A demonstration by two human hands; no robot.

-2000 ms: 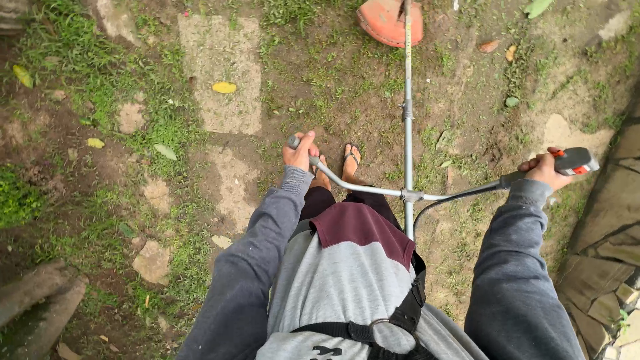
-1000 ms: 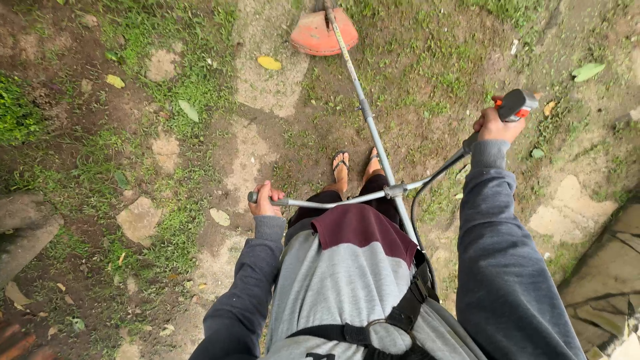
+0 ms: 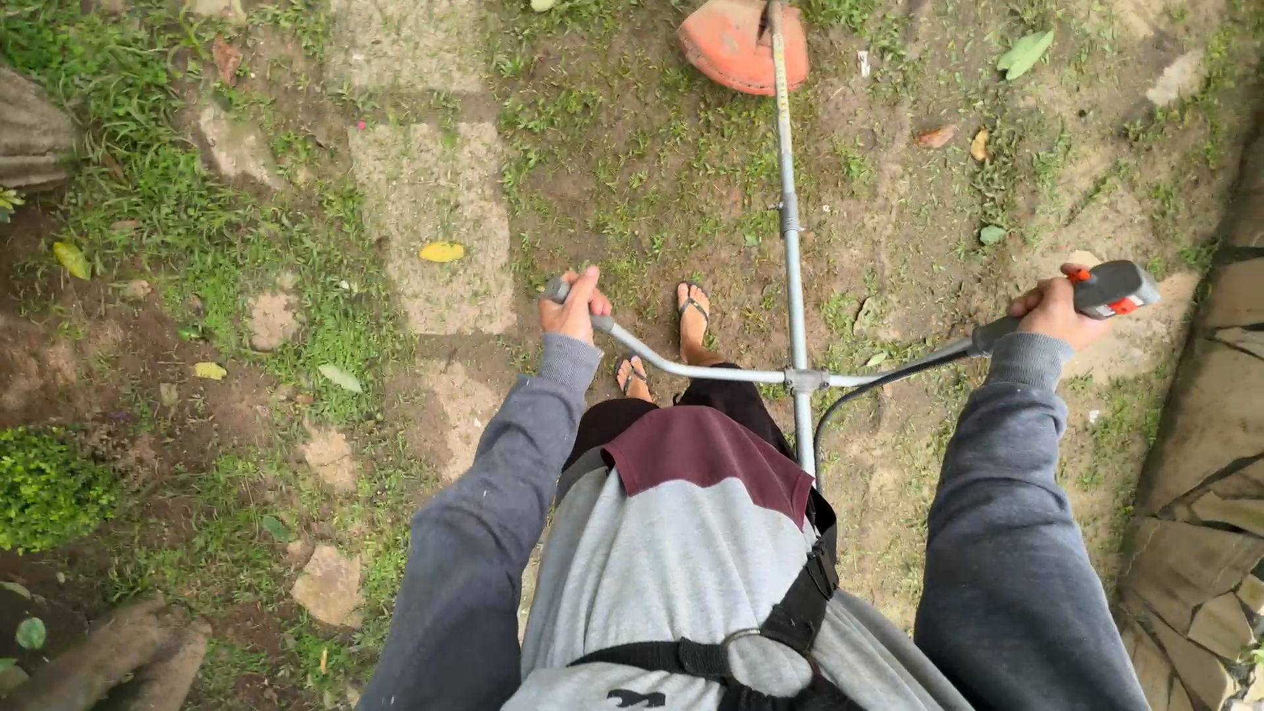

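Observation:
A brush cutter's metal shaft [image 3: 793, 267] runs from my right side up to an orange guard [image 3: 743, 49] over the ground at the top of the view. Its handlebar [image 3: 706, 372] crosses in front of my waist. My left hand [image 3: 573, 308] is closed around the left grip [image 3: 600, 322]. With my right hand [image 3: 1057, 311] I hold the grey control handle [image 3: 1116, 288], which has orange-red controls; a black cable runs from it along the bar to the shaft. A black harness strap [image 3: 798, 604] crosses my shirt. The cutting head under the guard is hidden.
My feet [image 3: 694, 311] in flip-flops stand on patchy grass and soil. Flat stone slabs [image 3: 434, 197] lie to the left, with smaller stones [image 3: 328, 585] and a green shrub [image 3: 49, 489] beyond. A stone-faced edge [image 3: 1185, 474] runs down the right side. Fallen leaves are scattered about.
Since a second ago the guard and shaft have swung right, after swinging left between the two earlier frames. Both hands keep their holds, and the handlebar has turned with the shaft.

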